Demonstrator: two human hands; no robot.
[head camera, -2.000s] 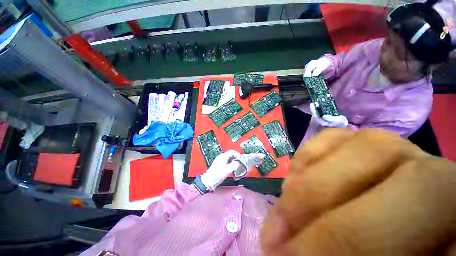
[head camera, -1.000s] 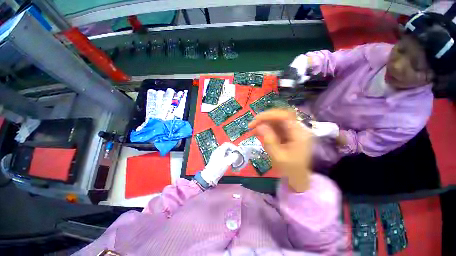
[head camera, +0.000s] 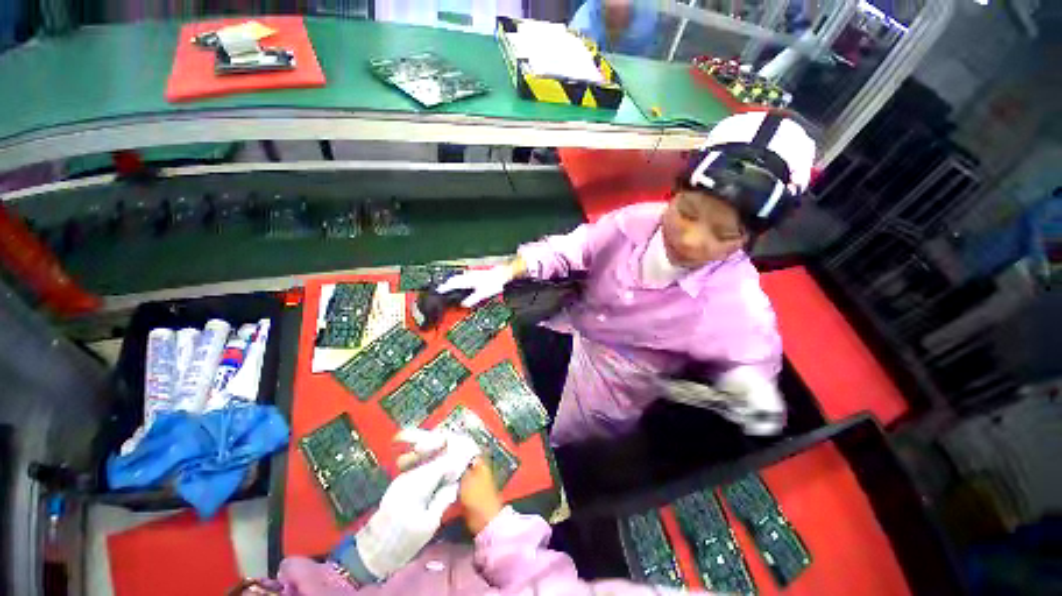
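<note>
My left hand (head camera: 402, 518), in a white glove, is low in the middle over the red mat (head camera: 402, 425). Its fingers close on a loose white glove (head camera: 433, 445). My right hand (head camera: 479, 495) is bare at the wrist and meets this glove. Its fingers are hidden in or behind the white fabric, so I cannot tell how far they are in. Under the hands lies a green circuit board (head camera: 498, 456), partly covered. Several more boards lie around on the mat, such as one at left (head camera: 340, 466) and one at centre (head camera: 426, 388).
A person in pink (head camera: 664, 291) at right touches a dark tool (head camera: 429, 307) and holds a blurred board (head camera: 699, 398). A red-lined tray (head camera: 833, 495) with boards is at lower right. A black tray (head camera: 134, 349) with white tubes and a blue cloth is at left. A conveyor runs behind.
The view has swung right. My bare right hand has come down from in front of the camera to the glove at my left hand. The other person has reached to the dark tool.
</note>
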